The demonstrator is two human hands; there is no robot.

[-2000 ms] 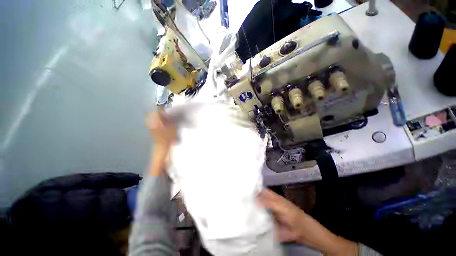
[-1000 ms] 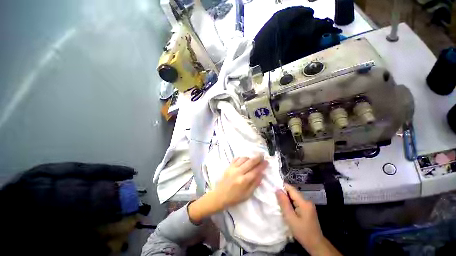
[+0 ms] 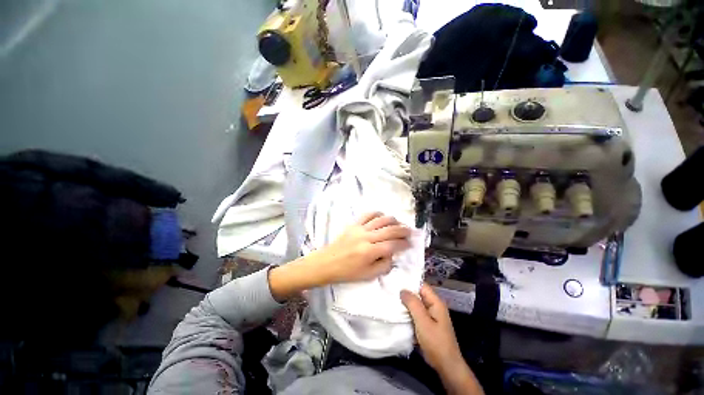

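Observation:
The off-white and light grey garment piece (image 3: 370,177) lies bunched at the left of the overlock machine (image 3: 533,166), its edge at the needle area (image 3: 423,202). My left hand (image 3: 369,248) rests on top of the cloth with the fingers bent, pressing it down just left of the needle area. My right hand (image 3: 429,318) holds the cloth's right edge below the needle area, thumb on top. The fingers under the cloth are hidden. Part of the garment hangs over the table's front edge towards my lap.
Blue-handled snips (image 3: 611,258) and a parts tray (image 3: 652,301) are at the right. Black cones (image 3: 685,181) stand at the right edge. A yellow machine (image 3: 297,48) and scissors (image 3: 328,94) are at the back left. Black cloth (image 3: 490,46) lies behind the overlock machine.
From two seconds ago, the lifted cloth has come down beside the machine and my left hand has moved from its far left side onto it. Over the last second the hands barely shifted; the view turned.

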